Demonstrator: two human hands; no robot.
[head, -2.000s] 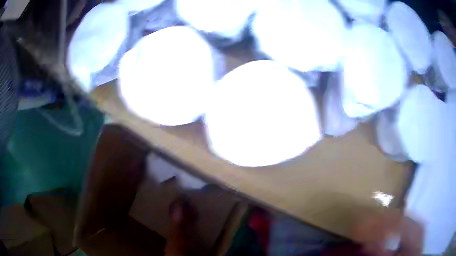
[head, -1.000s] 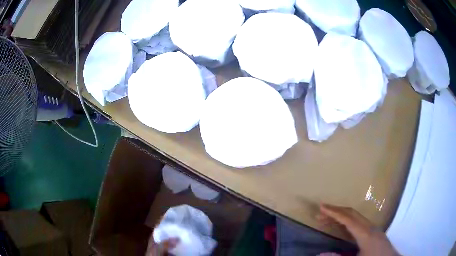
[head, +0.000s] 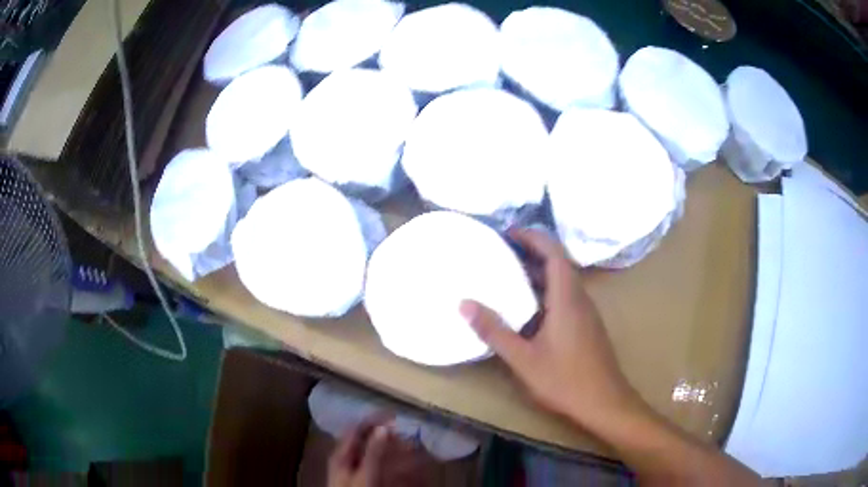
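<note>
White paper-wrapped round pieces (head: 476, 150) stand in rows on the tan bench cover. My right hand (head: 552, 333) grips the nearest wrapped piece (head: 443, 285) at its right side, thumb on top and fingers behind; the piece is still on the bench. My left hand (head: 362, 458) is low at the open carton (head: 249, 418), below the bench edge, partly cut off by the frame bottom. No piece shows in it; its fingers look apart. White wrapped rounds (head: 366, 411) lie inside the carton beside it.
A white paper stack (head: 809, 333) lies at the right. A gold disc (head: 701, 17) is on the dark green conveyor (head: 609, 19) at the top. A fan (head: 29, 266), a pale cord (head: 133, 190) and stacked cardboard (head: 81, 76) are at the left.
My right hand has moved from the bench's front edge onto the nearest wrapped piece. The wrapped piece my left hand held over the carton is out of that hand.
</note>
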